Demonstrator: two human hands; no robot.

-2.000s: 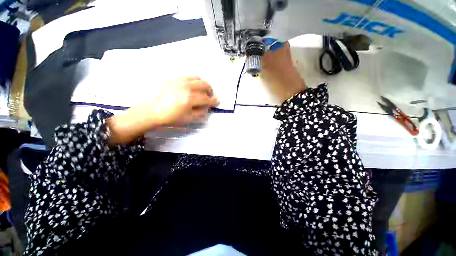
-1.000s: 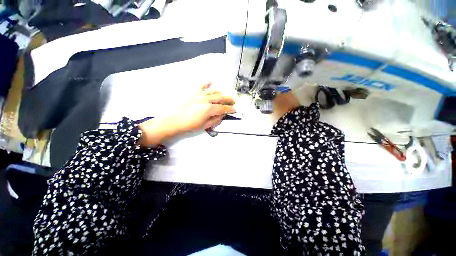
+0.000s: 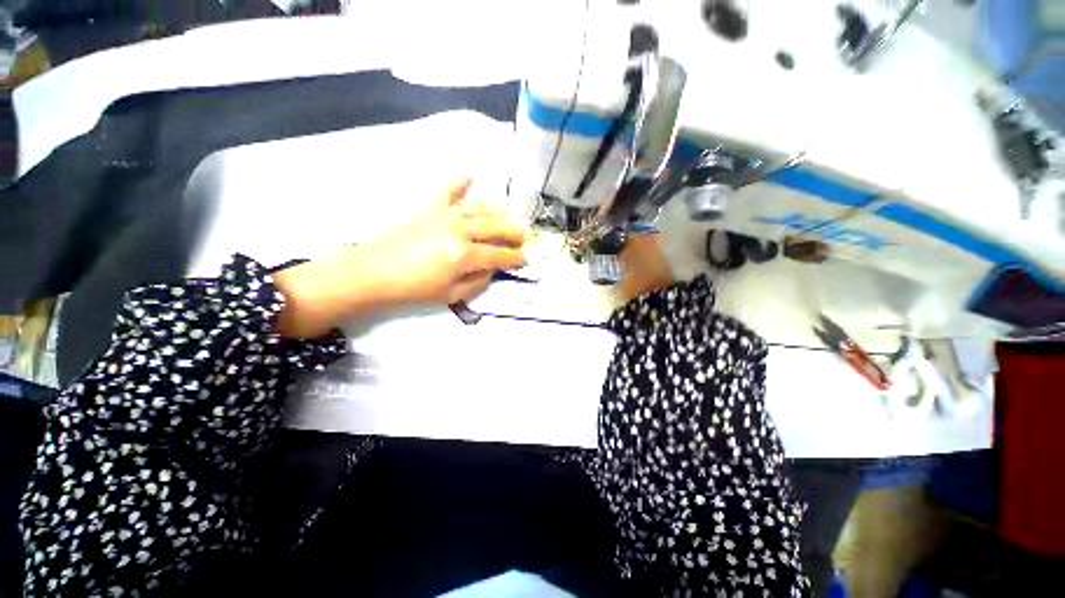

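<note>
A white sewing machine (image 3: 818,210) with a blue stripe stands at the centre and right. My left hand (image 3: 450,255) lies left of the needle area, fingers pointing to it, above a small dark piece (image 3: 466,312) that shows under the fingers. Whether it grips the piece is unclear. My right hand (image 3: 646,266) is behind and beneath the machine head, its fingers hidden. A dark garment panel (image 3: 129,146) and a white piece (image 3: 269,193) lie left of the machine.
Black-handled scissors (image 3: 736,249) lie under the machine arm. Snips with red-orange handles (image 3: 858,356) and a white ring (image 3: 913,388) lie at the table's right. Something red (image 3: 1034,450) stands beyond the right edge. The front table edge runs before my lap.
My left hand has moved from the front of the table up to the needle area, with the small dark piece at its fingers. The view has shifted, showing more of the machine.
</note>
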